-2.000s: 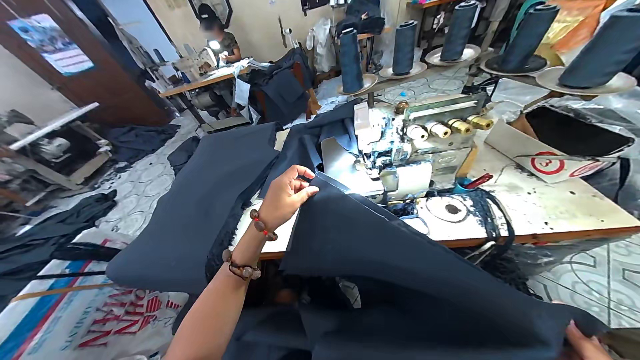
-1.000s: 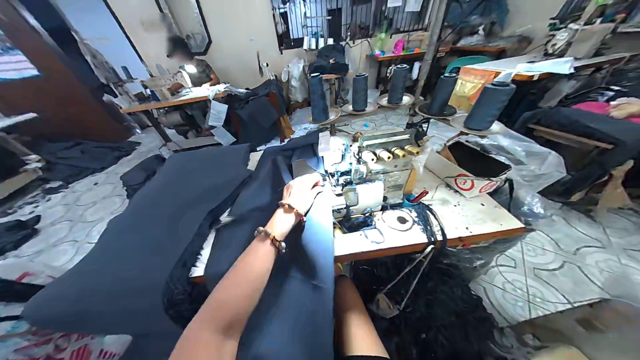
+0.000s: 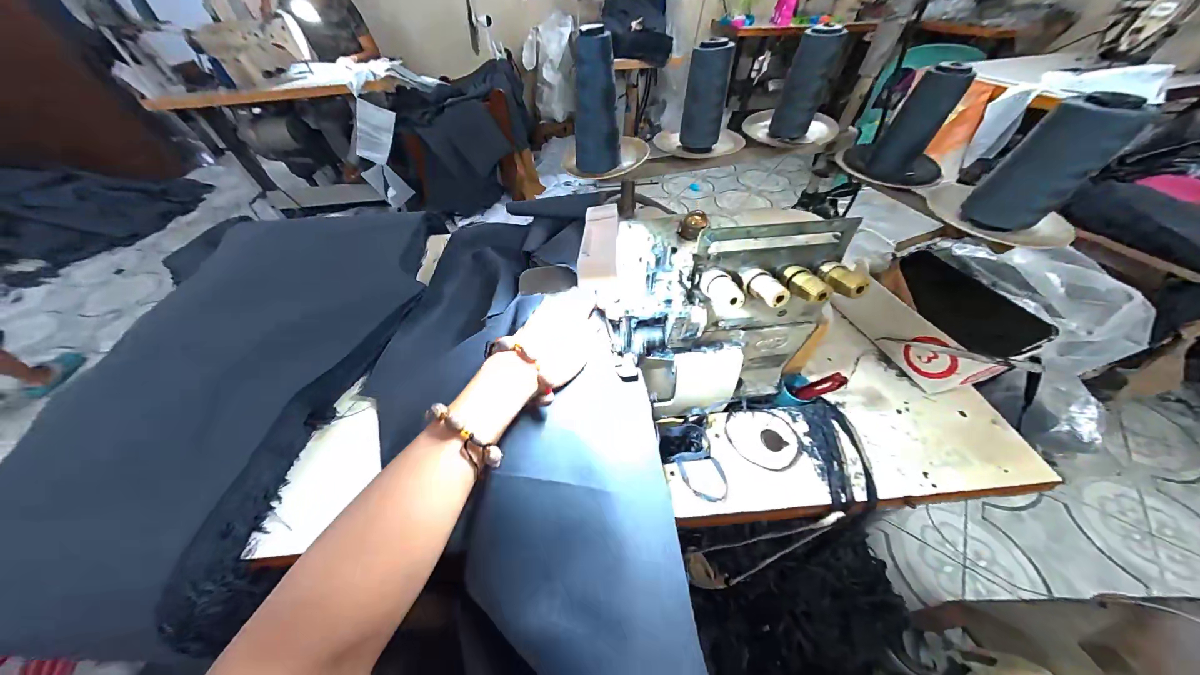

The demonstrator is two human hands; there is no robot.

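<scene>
My left hand (image 3: 558,342), with two beaded bracelets at the wrist, rests on dark blue cloth (image 3: 562,525) close to the needle area of an overlock sewing machine (image 3: 712,309). Glare washes out the hand, so its fingers and grip are unclear. The cloth runs from the machine down over the front table edge. Left of my forearm lies a large stack of dark cloth panels (image 3: 225,356) with frayed edges. My right hand is not visible.
Thread cones (image 3: 597,103) stand on saucers behind the machine. An open carton (image 3: 937,352) and clear plastic (image 3: 1097,328) are at the right of the worktable (image 3: 937,441). Dark trimmings (image 3: 787,600) hang below its front edge. A person (image 3: 328,28) sits at another sewing table (image 3: 253,94).
Two seconds ago my right hand held the cloth at lower right; it is out of view now. My left hand has moved to the machine's needle area, and the cloth now hangs toward me.
</scene>
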